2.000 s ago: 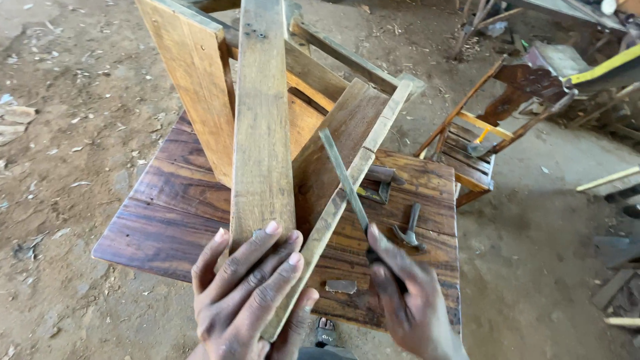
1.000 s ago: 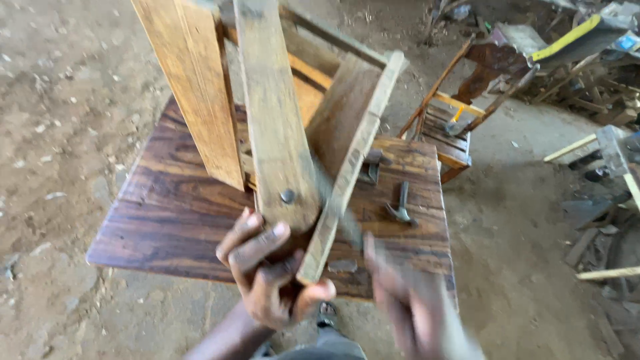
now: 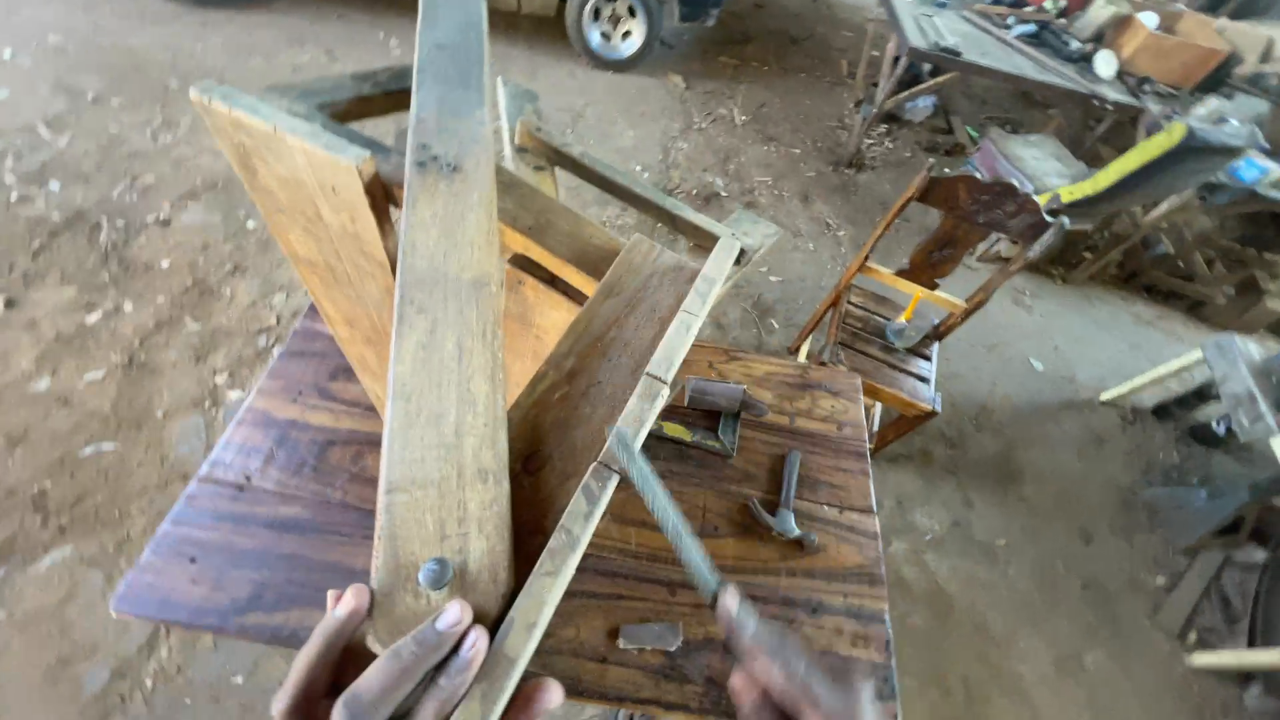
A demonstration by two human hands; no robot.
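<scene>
My left hand [image 3: 420,665] grips the near end of a wooden chair part, its fingers over the foot of a wide wooden board [image 3: 445,400] with a round metal stud, and beside a narrow notched wooden edge [image 3: 600,480]. My right hand [image 3: 785,655], blurred, holds a long metal file [image 3: 670,520]. The file's far end lies at the notched edge, near one of its cuts. The wooden frame rests on a striped wooden tabletop [image 3: 240,510]. Right of the file lie a claw hammer [image 3: 787,505] and a small wood-and-metal tool [image 3: 710,425].
A small flat block [image 3: 650,636] lies on the tabletop near my right hand. Beyond its right side stands a slatted wooden chair [image 3: 890,330] with a yellow-handled tool on the seat. Farther back are a cluttered table [image 3: 1010,55] and a vehicle wheel [image 3: 613,28].
The wide board's near end, with its stud, shows now, where my left hand covered it two seconds ago. The file has shifted along the notched edge. The view has tilted upward.
</scene>
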